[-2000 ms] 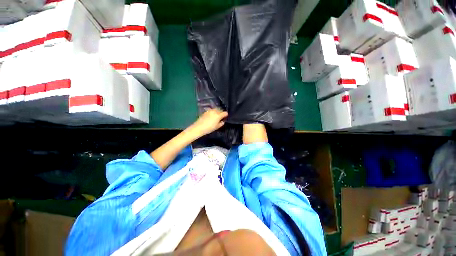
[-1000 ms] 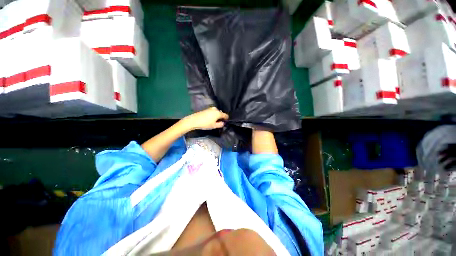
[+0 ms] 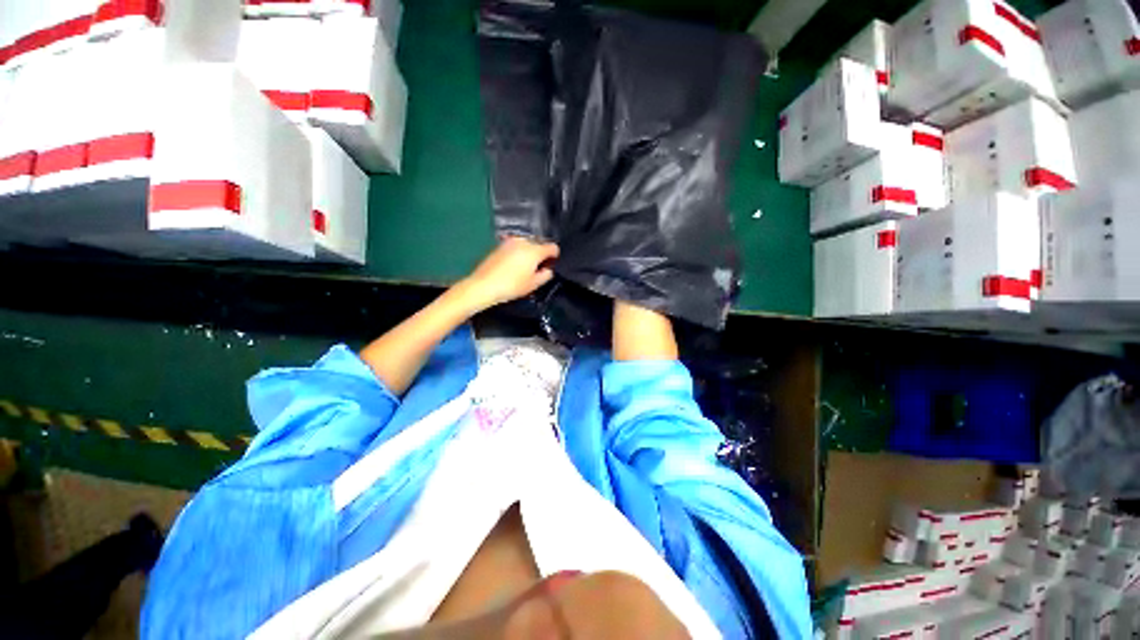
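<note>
A black poly mailer [image 3: 650, 150] lies on the green-topped bench, its near edge at the bench's front edge. My left hand [image 3: 513, 268] pinches the mailer's near edge at its left-centre, where the plastic is gathered in folds. My right hand [image 3: 643, 328] reaches under or into the mailer's near edge. Its fingers are hidden by the black plastic, so their grip does not show. Another dark plastic part hangs below the edge between my hands.
White cartons with red bands are stacked left [image 3: 231, 150] and right [image 3: 956, 256] of the mailer on the bench [image 3: 425, 188]. Below right are an open cardboard box, a blue bin [image 3: 956, 413] and many floor cartons [image 3: 956, 538]. Yellow-and-black tape marks the floor at left.
The mailer's near right corner now droops lower and its folds have shifted. My left hand still pinches the edge and my right hand stays under the plastic. The camera view has shifted.
</note>
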